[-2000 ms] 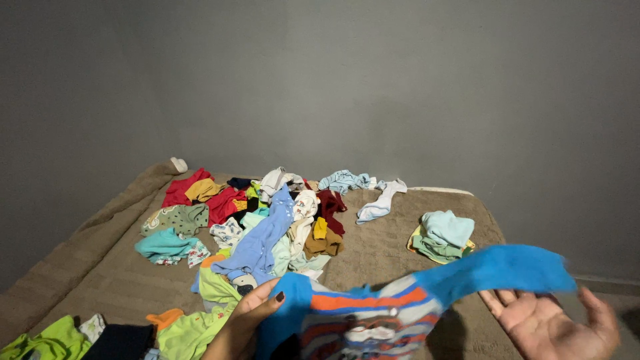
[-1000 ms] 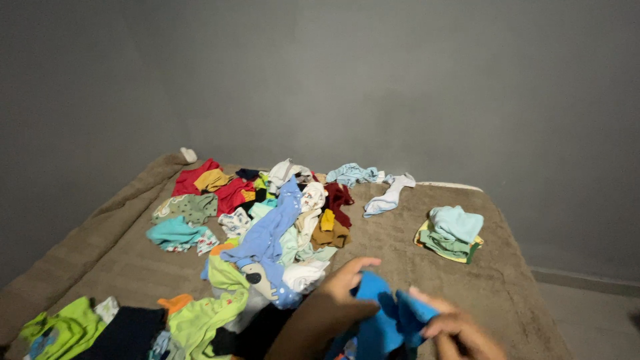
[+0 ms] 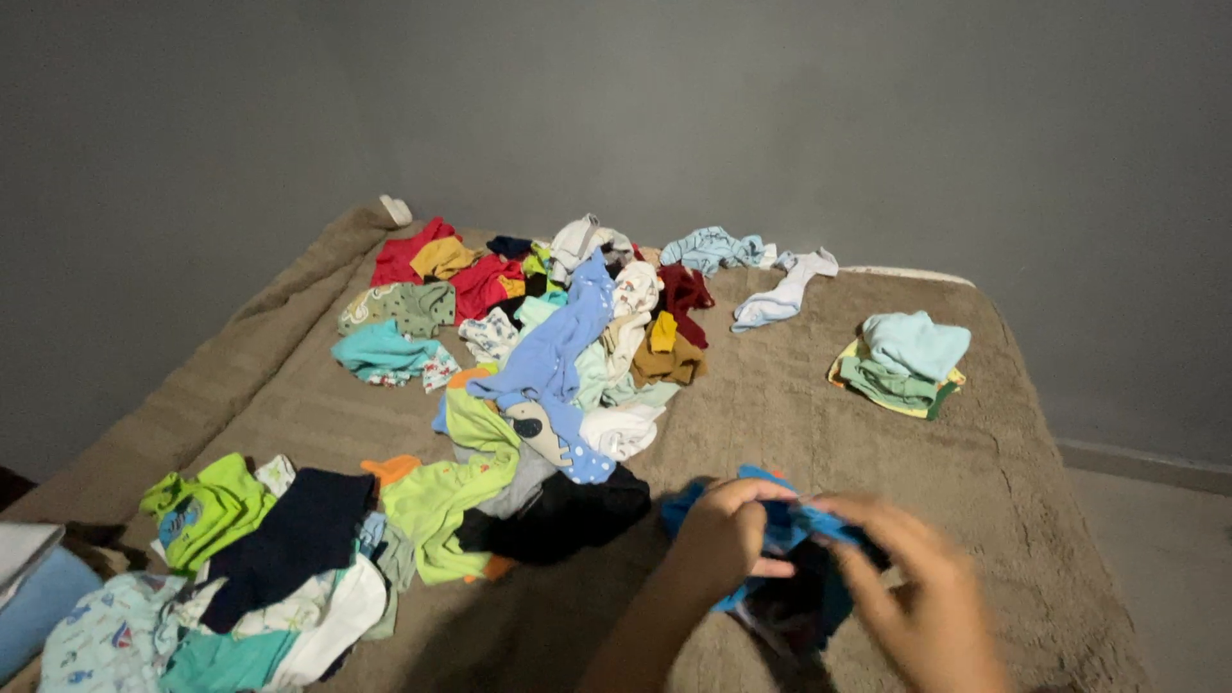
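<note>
A small blue garment (image 3: 784, 525), bunched up with its dark underside partly showing, is between my hands near the front of the bed. My left hand (image 3: 727, 539) grips its upper left edge with fingers and thumb. My right hand (image 3: 900, 558), blurred, pinches the same garment's blue edge from the right. Up and to the right of them lies a small stack of folded clothes (image 3: 914, 346), pale blue on top of green and yellow.
A large loose heap of small clothes (image 3: 553, 337) covers the middle back of the brown blanket (image 3: 770, 414). Another pile (image 3: 289, 529), with lime green and navy pieces, lies front left. A pale blue sock-like garment (image 3: 784, 289) lies near the grey wall (image 3: 770, 115).
The blue garment was stretched out between my hands, showing grey and orange stripes; now it is bunched. My right hand has come in from the far right toward my left.
</note>
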